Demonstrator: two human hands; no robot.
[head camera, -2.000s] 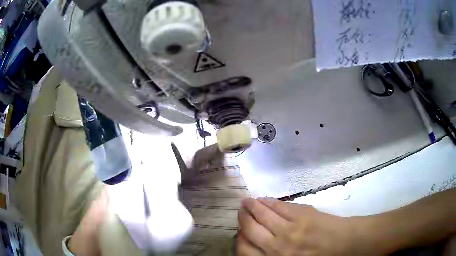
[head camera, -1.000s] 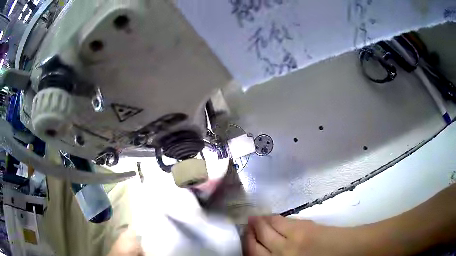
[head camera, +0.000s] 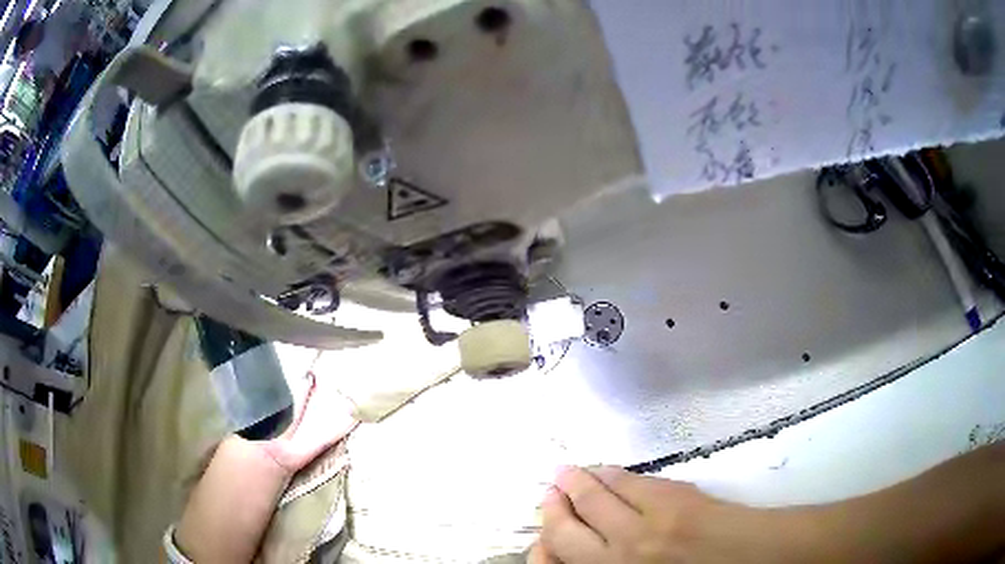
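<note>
Khaki cloth (head camera: 138, 408) hangs bunched at the left, and more lies at the bottom centre beside a glared-out white area. My left hand (head camera: 314, 424) reaches under the lamp onto the cloth; its fingers are lost in glare, so its grip cannot be told. My right hand (head camera: 601, 512) is at the bottom centre-right, fingers bent together on the edge of the pale cloth. The needle and presser foot are hidden behind the machine head and the cream knob (head camera: 496, 348).
The lamp (head camera: 248, 386) hangs above my left wrist. The ribbed tension knob (head camera: 293, 163) and curved guard (head camera: 220, 292) are at upper left. A paper note (head camera: 793, 88) covers the upper right. Scissors (head camera: 851, 198) and a pen (head camera: 950, 264) lie below it.
The camera view has shifted repeatedly. The striped cloth seen earlier under the head has given way to glare and khaki cloth. My left hand now reaches farther in, towards the machine head.
</note>
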